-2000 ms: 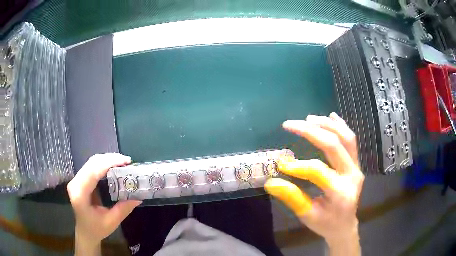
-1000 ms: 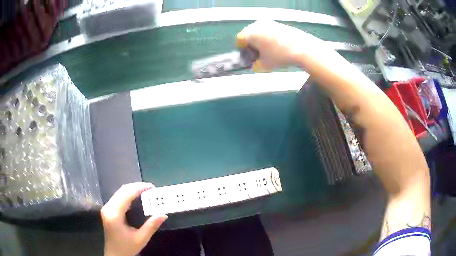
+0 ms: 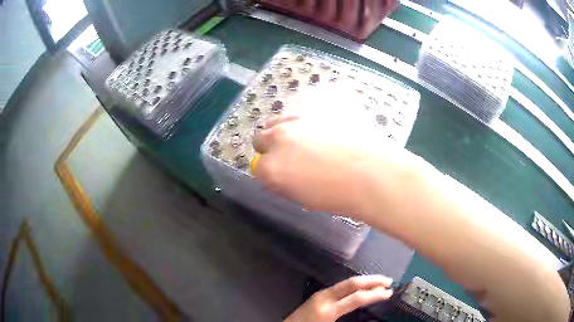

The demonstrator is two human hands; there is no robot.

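A tall stack of clear blister trays [image 3: 296,80] stands in front of me, with small round components in pockets of its top tray. My right hand [image 3: 277,154], with yellow on a finger, is over the near left part of the top tray. Its curled fingertips are partly hidden, and I cannot tell whether they hold a component. My left hand [image 3: 349,298] is at the bottom edge, fingertips at the left end of a silver-grey fixture bar [image 3: 440,306]. The thumb is hidden, so its grip is unclear. The bar shows groups of small dark holes and is cut off by the frame.
Smaller tray stacks stand at the back left [image 3: 167,72] and back right [image 3: 467,63]. A dark red slotted bin [image 3: 337,16] is at the back. Another fixture bar [image 3: 552,233] lies at the right edge. A grey pad [image 3: 385,250] lies beside the tall stack.
The view has swung left. My right hand has left the blurred bar it held over the back of the bench and is over the tray stack. My left hand remains at the near bar's left end.
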